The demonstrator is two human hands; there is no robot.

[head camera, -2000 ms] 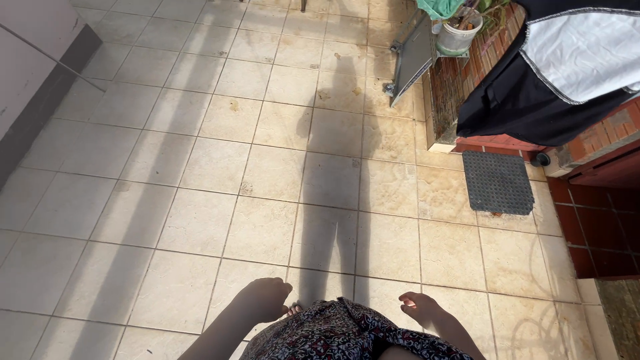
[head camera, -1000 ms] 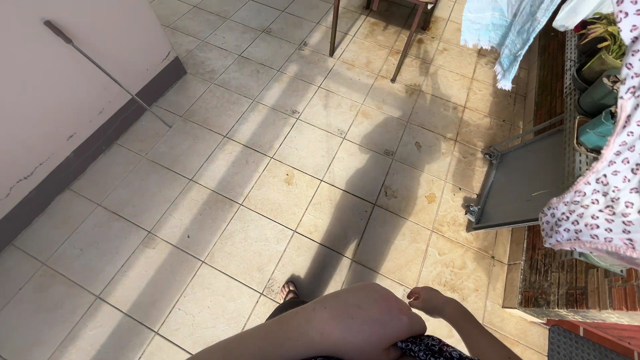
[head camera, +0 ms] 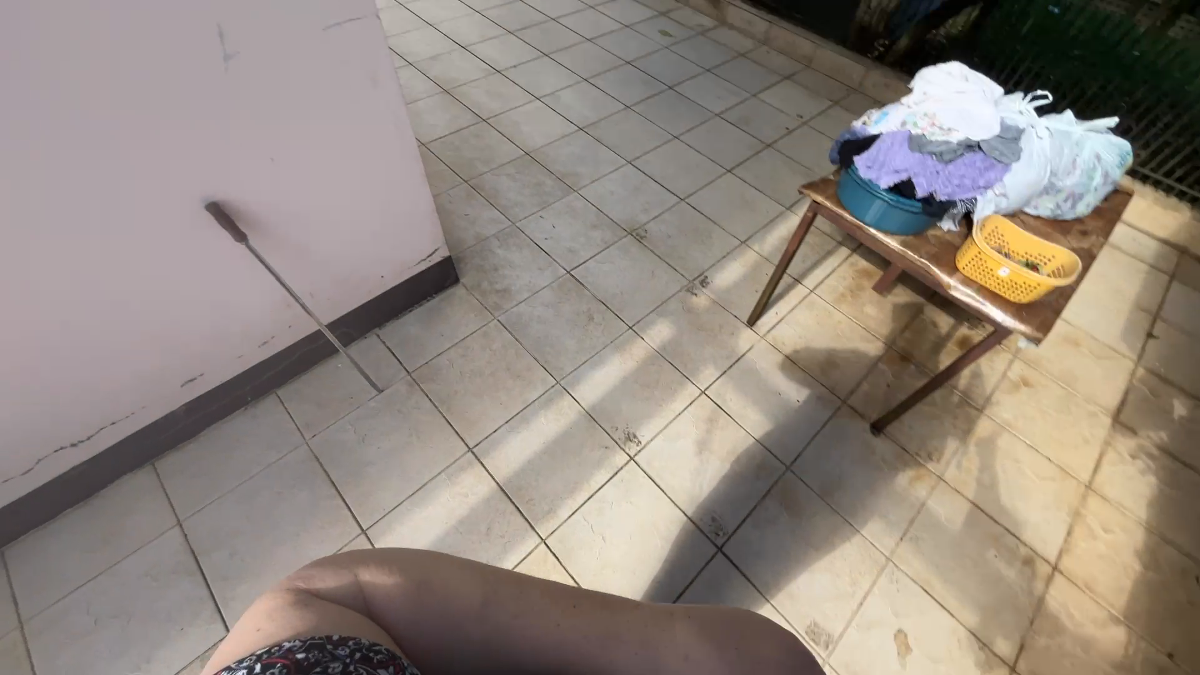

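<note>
Neither of my hands shows in the head view. A bare bent arm [head camera: 525, 609] crosses the bottom edge, with a dark patterned garment [head camera: 314, 656] at its left; its hand is hidden below the frame. On a small wooden table [head camera: 914, 258] at the upper right stands a blue-green basin [head camera: 886, 204], heaped with white, purple, grey and black cloth. Beside it, a thin pale plastic bag [head camera: 1078, 164] appears full of cloth. A yellow perforated plastic basket [head camera: 1017, 262] with small items inside, too small to tell, sits at the table's near edge.
A pale pink wall [head camera: 187, 112] with a dark grey base band runs along the left. Against it leans a thin metal rod with a brown handle [head camera: 225, 222], its tip on the tiled floor [head camera: 581, 375]. A metal fence [head camera: 1162, 141] stands beyond the table.
The view has swung left and up, bringing the whole table in. My right hand, seen with curled fingers at the bottom before, has left the view. The hanging clothes and potted plants are out of sight.
</note>
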